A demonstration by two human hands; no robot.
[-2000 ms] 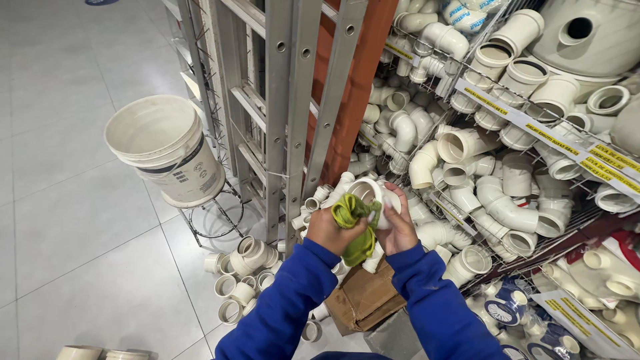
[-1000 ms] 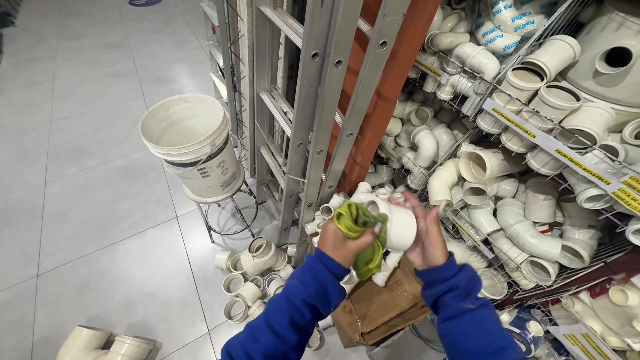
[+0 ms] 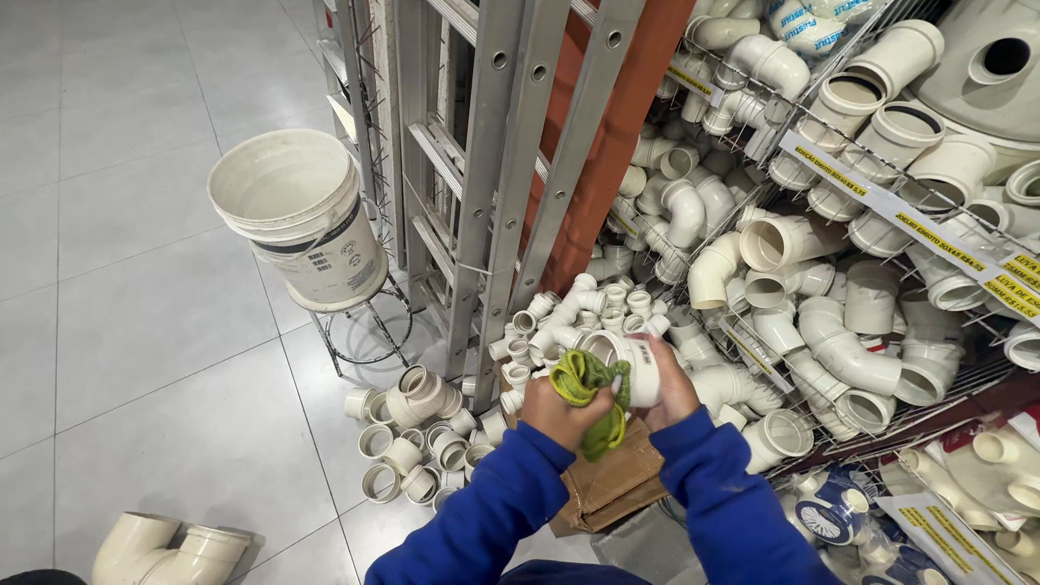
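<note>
My right hand (image 3: 673, 385) holds a white PVC pipe fitting (image 3: 643, 372) from its right side, the open end facing left. My left hand (image 3: 561, 413) grips a green cloth with a yellow edge (image 3: 600, 431), which touches the rim of the fitting. Part of the fitting is hidden behind the cloth and fingers. Just behind the hands lies a heap of small white PVC fittings (image 3: 578, 299). A brown cardboard box (image 3: 611, 479) is beneath my forearms.
A white plastic bucket (image 3: 284, 183) stands on a wire stand (image 3: 370, 357) at left. Aluminium ladders (image 3: 497, 187) lean beside an orange post (image 3: 597, 154). Wire baskets of fittings (image 3: 837, 341) fill the right. Loose fittings (image 3: 402, 455) and a large double-mouthed fitting (image 3: 166, 552) lie on the tiled floor.
The fitting has turned in my hands; its bore faced more toward the camera two seconds ago. My right fingers, spread a second ago, have closed around its side. The view has shifted.
</note>
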